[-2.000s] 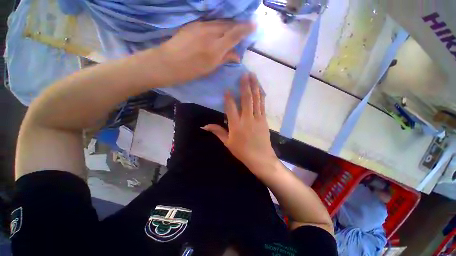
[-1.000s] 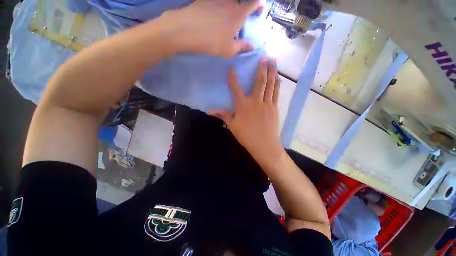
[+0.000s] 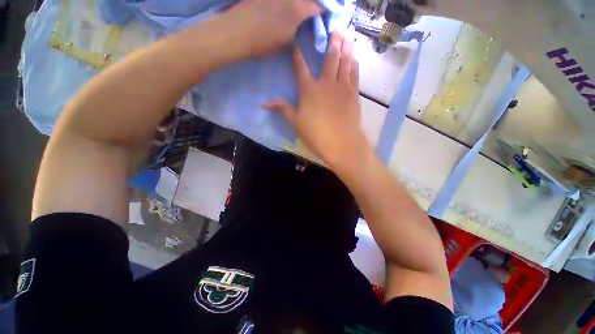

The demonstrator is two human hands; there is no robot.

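Note:
A light blue garment piece lies over the table's front edge and up to the brightly lit needle area at the top. My left hand is at the top edge of the view, beside a raised fold of the cloth; its fingertips are blurred by glare, so its grip is unclear. My right hand lies flat on the cloth, fingers spread and pointing toward the needle area, holding nothing. The presser foot and needle are lost in the glare.
The off-white machine head is at upper right. Pale blue strips hang across the bed. A small green-and-blue item lies at right. A red crate with blue cloth is below the table. More blue cloth hangs off the left end.
Both hands have moved up toward the needle area, the right hand sliding over the cloth. The garment piece has shifted and now shows a raised fold between the hands.

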